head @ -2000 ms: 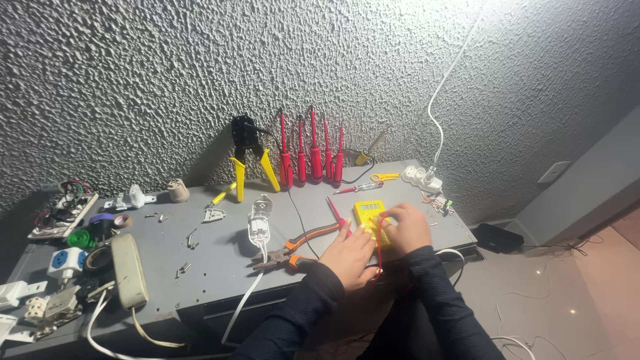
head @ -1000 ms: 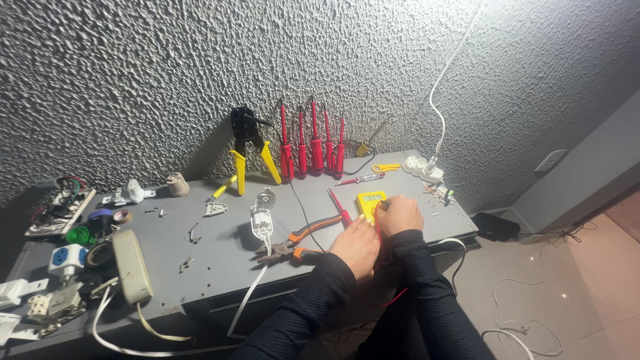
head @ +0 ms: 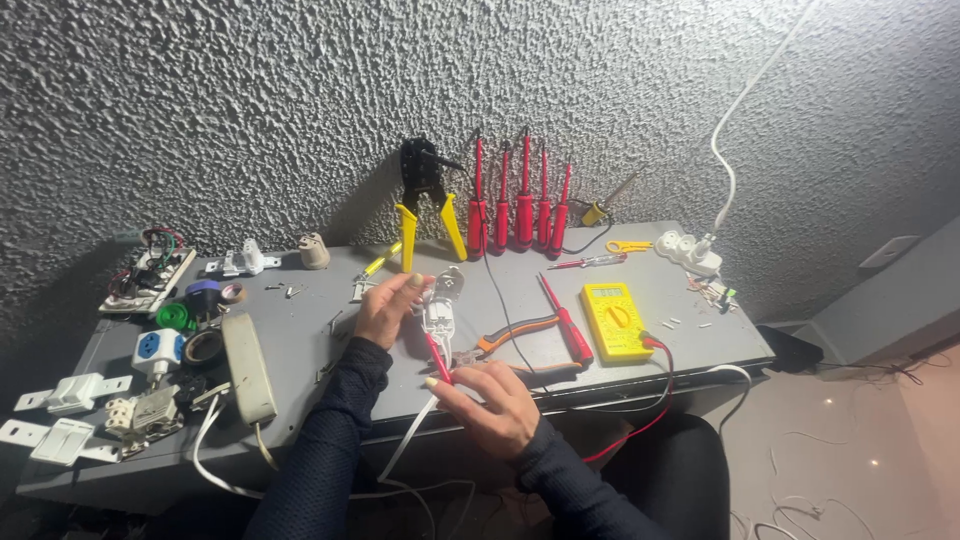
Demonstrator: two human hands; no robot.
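My left hand [head: 391, 309] has its fingertips on the upper left of an opened white electrical fitting [head: 439, 319], whose inside shows and whose white cable [head: 409, 439] runs down over the table edge. Between the fingers of my right hand [head: 487, 405] is a red multimeter probe [head: 438, 358], its tip end at the lower part of the fitting. Right of my hands a yellow digital multimeter [head: 616, 322] lies face up, with red and black leads plugged in. Orange-and-grey pliers [head: 517, 334] and a red screwdriver [head: 574, 334] lie between them.
Along the wall stand a yellow-handled crimping tool [head: 424, 187] and several red screwdrivers [head: 523, 217]. A soldering iron [head: 596, 214] leans behind a voltage tester [head: 604, 260]. A white power strip [head: 688, 253] sits at the right. Sockets, tape rolls and a long beige power strip [head: 247, 367] crowd the left.
Both hands have moved left from the multimeter to the white fitting. The multimeter, partly covered by my hands before, now lies uncovered. The red probe is now in my right hand at the fitting.
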